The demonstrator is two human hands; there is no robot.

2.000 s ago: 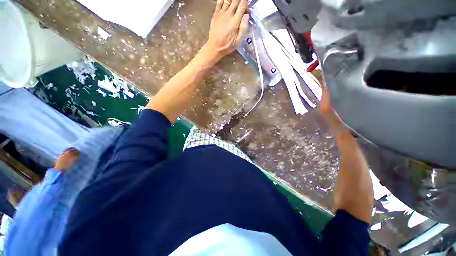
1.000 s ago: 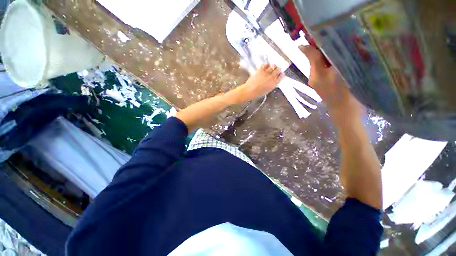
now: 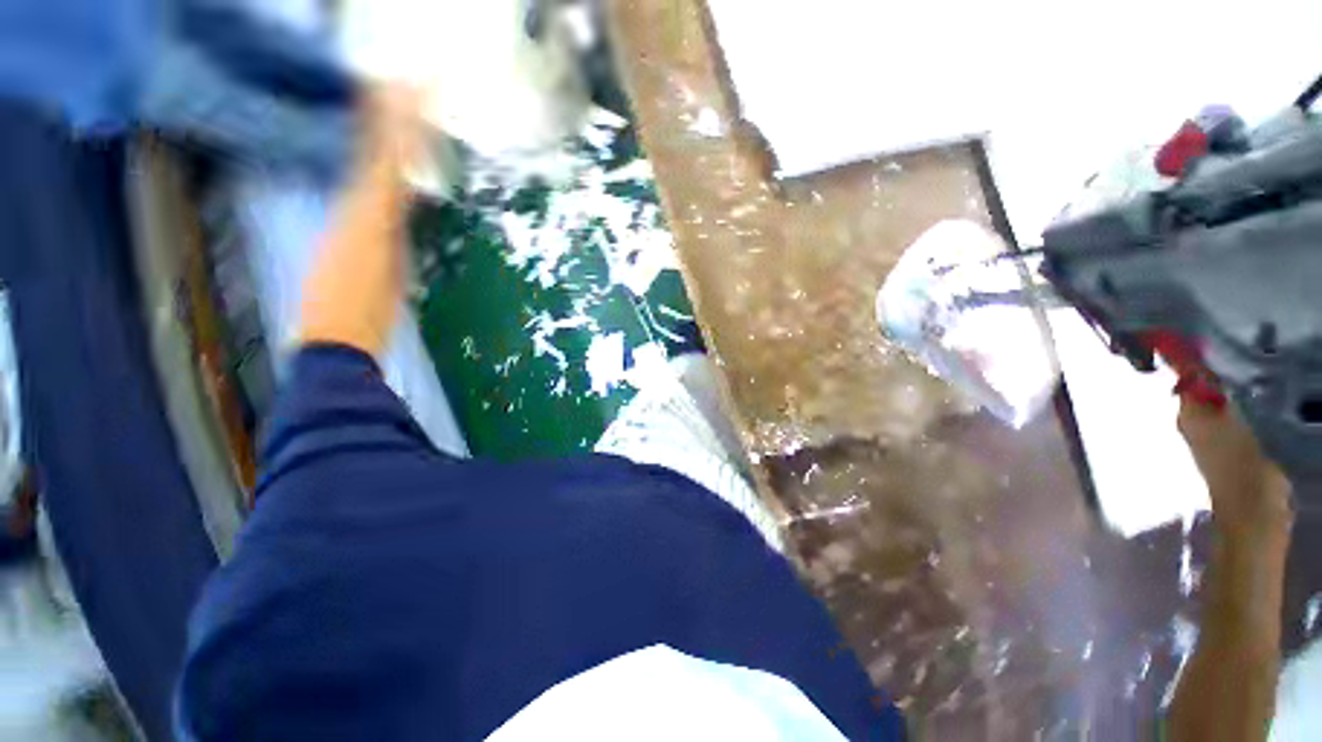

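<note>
The grey cutting machine (image 3: pixel 1218 247) fills the right side, tilted, with red parts on it. My right hand (image 3: pixel 1215 428) is at its red handle (image 3: pixel 1192 374), closed around it as far as shows; the fingers are mostly hidden. A rounded white cut piece (image 3: pixel 964 326) lies on the brown table beside the machine's front, with thin metal parts over it. White sheet stack (image 3: pixel 928 65) lies beyond and to the right. My left hand (image 3: pixel 399 123) is far left, off the table, strongly blurred; its fingers and anything in them cannot be made out.
A blurred whitish tub (image 3: pixel 486 73) stands beside my left hand. White scraps (image 3: pixel 624 247) litter the green floor (image 3: pixel 500 377) along the brown table's edge (image 3: pixel 696 261). Blue cloth (image 3: pixel 232 73) and a blurred blue-clad shape are at the far left.
The view has swung left. My left hand has left the table and the white strips and moved out toward the tub. The strips no longer show there. The machine appears farther right and turned.
</note>
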